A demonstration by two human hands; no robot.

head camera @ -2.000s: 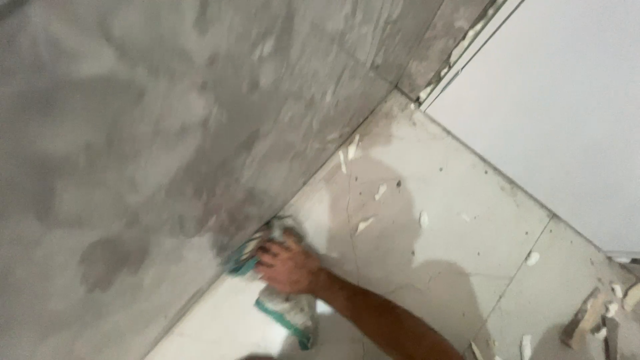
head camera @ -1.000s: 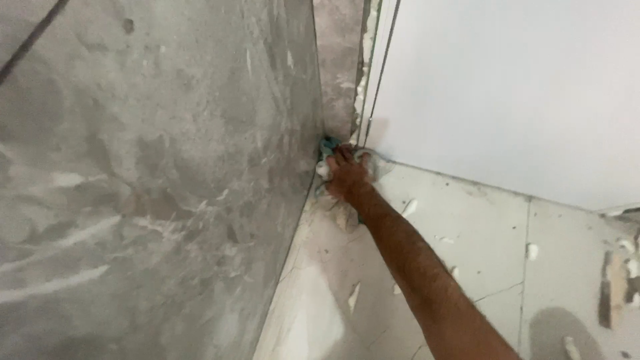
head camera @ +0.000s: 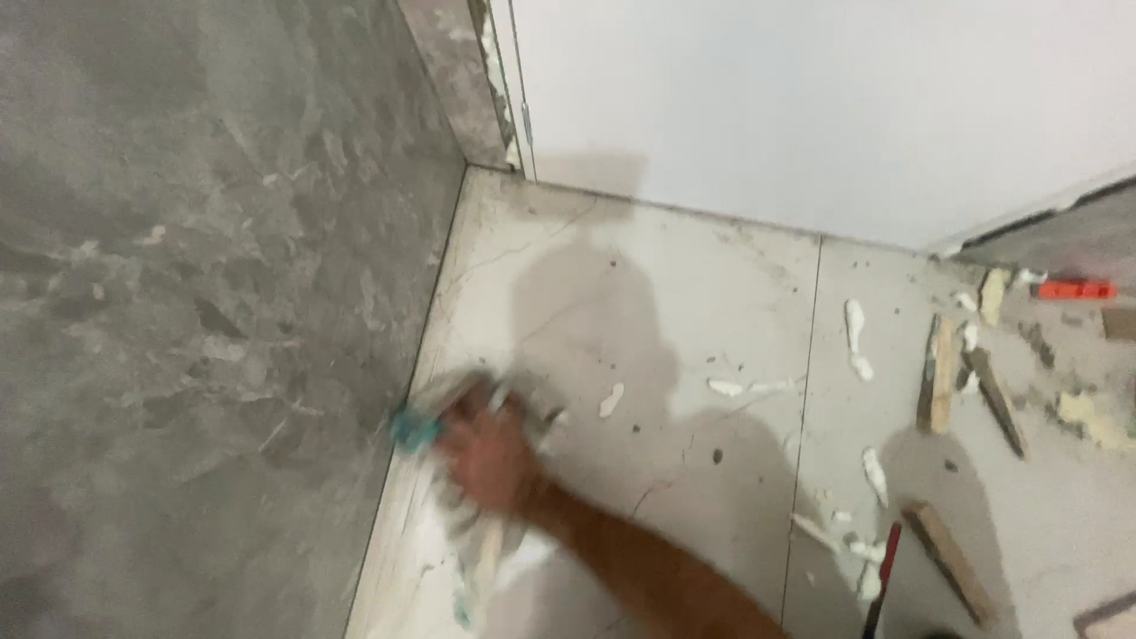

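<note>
My right hand (head camera: 493, 457), blurred by motion, presses a bunched grey-white cloth with teal edges (head camera: 415, 429) on the pale floor tiles (head camera: 568, 355). The cloth lies against the foot of the grey marbled wall (head camera: 222, 355), and part of it trails out below the hand. The forearm reaches in from the lower right. My left hand is out of view.
A white door panel (head camera: 754, 106) rises beyond the floor. Bits of dried foam (head camera: 612, 399) are scattered about. At the right lie wood pieces (head camera: 950, 559), a red-and-black rod-like tool (head camera: 887, 568) and a red object (head camera: 1076, 289).
My right hand was in the corner by the door frame one second ago; it has come back along the foot of the wall with the cloth. The view has shifted.
</note>
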